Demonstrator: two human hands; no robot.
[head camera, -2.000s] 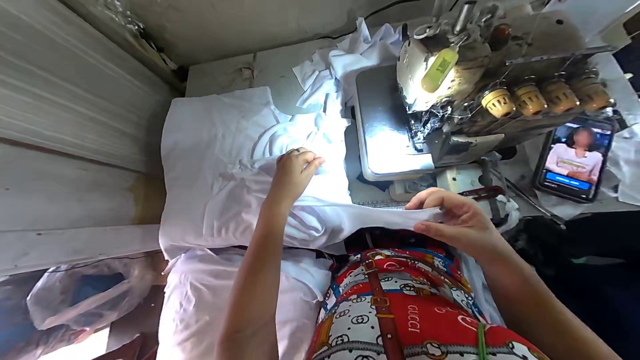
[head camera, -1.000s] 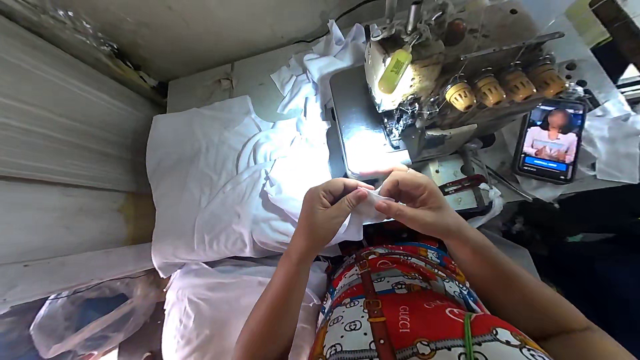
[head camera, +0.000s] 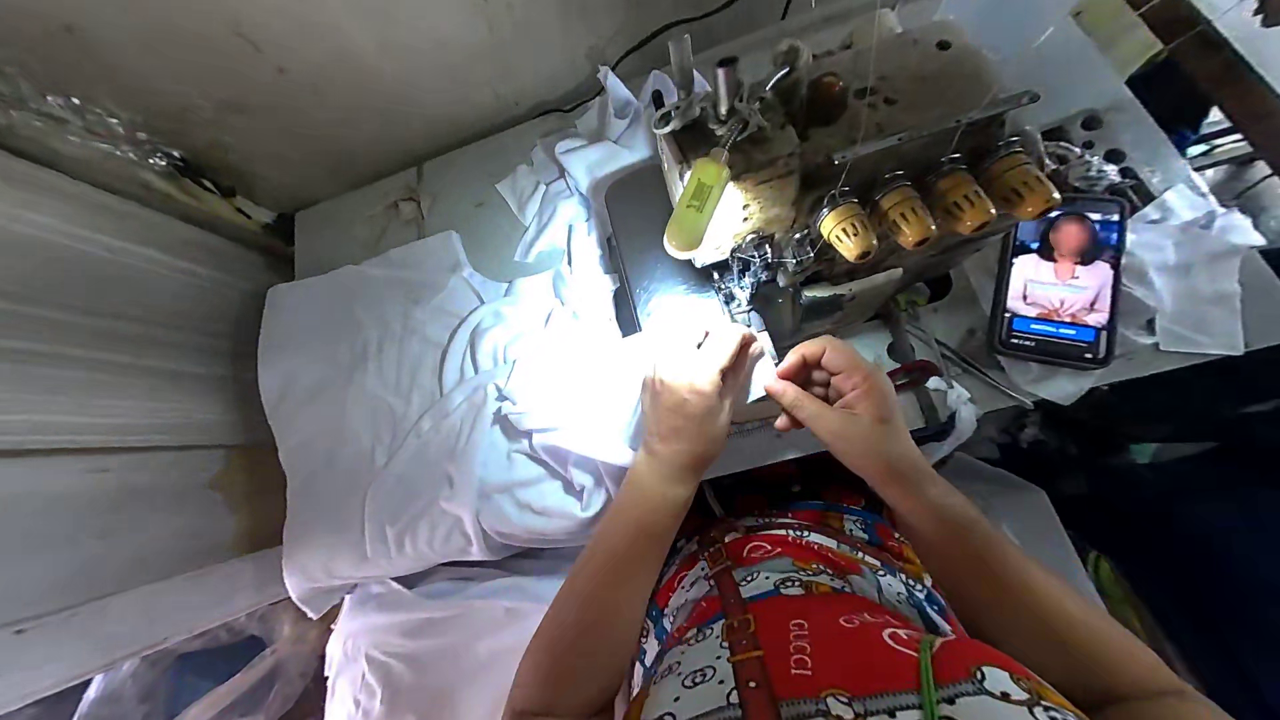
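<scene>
White fabric (head camera: 400, 400) lies spread and bunched on the table left of an overlock sewing machine (head camera: 770, 200), and its right end reaches the machine's needle area. My left hand (head camera: 690, 405) grips that end close to the presser foot, under a bright lamp glare that washes out the cloth. Just right of it, my right hand (head camera: 840, 400) pinches the edge of the same fabric between thumb and fingers. The needle and presser foot cannot be made out clearly.
White scraps (head camera: 590, 150) lie behind the machine plate. Yellow tension knobs (head camera: 908, 212) line the machine's front. A phone (head camera: 1062, 280) rests at the right beside pale scraps (head camera: 1195, 265). More white cloth (head camera: 430, 650) hangs below the table edge, near a plastic bag (head camera: 200, 670).
My left hand has moved from lying on the spread cloth to the fabric edge beside my right hand. Both hands, with the edge, are now up at the machine's needle area.
</scene>
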